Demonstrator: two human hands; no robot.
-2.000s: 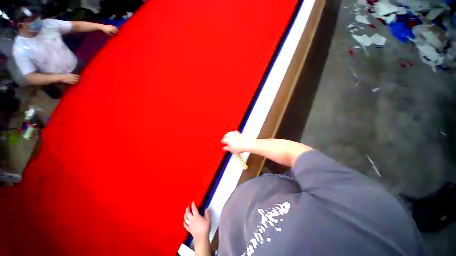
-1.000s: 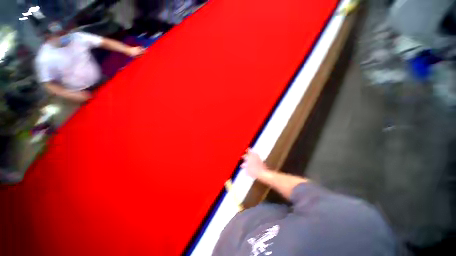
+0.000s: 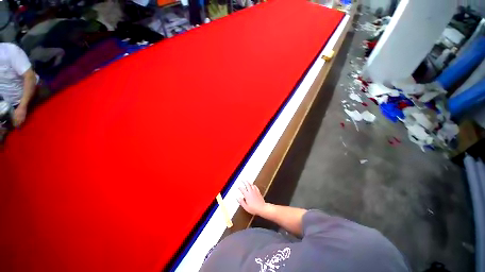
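Observation:
A wide bright red fabric ply [image 3: 159, 111] covers most of the table, flat and smooth in its upper part. Its near edge lies above a thin dark blue strip and a white band [image 3: 287, 115]. My right hand [image 3: 251, 198] rests palm down on the white band near the table's side, fingers spread, holding nothing. A thin pale tan stick [image 3: 225, 210] lies across the blue and white edge just left of my right hand, not touching it. My left hand is out of the picture.
A yellow block [image 3: 328, 55] sits on the far part of the white band. A co-worker [image 3: 15, 74] stands at the far left side, partly cut off. A white pillar [image 3: 407, 40] and heaps of offcuts [image 3: 420, 114] stand on the grey floor at right.
The view has swung up along the table. My left hand, on the red edge two seconds ago, is gone from view. My right hand has moved from the fabric edge onto the white band.

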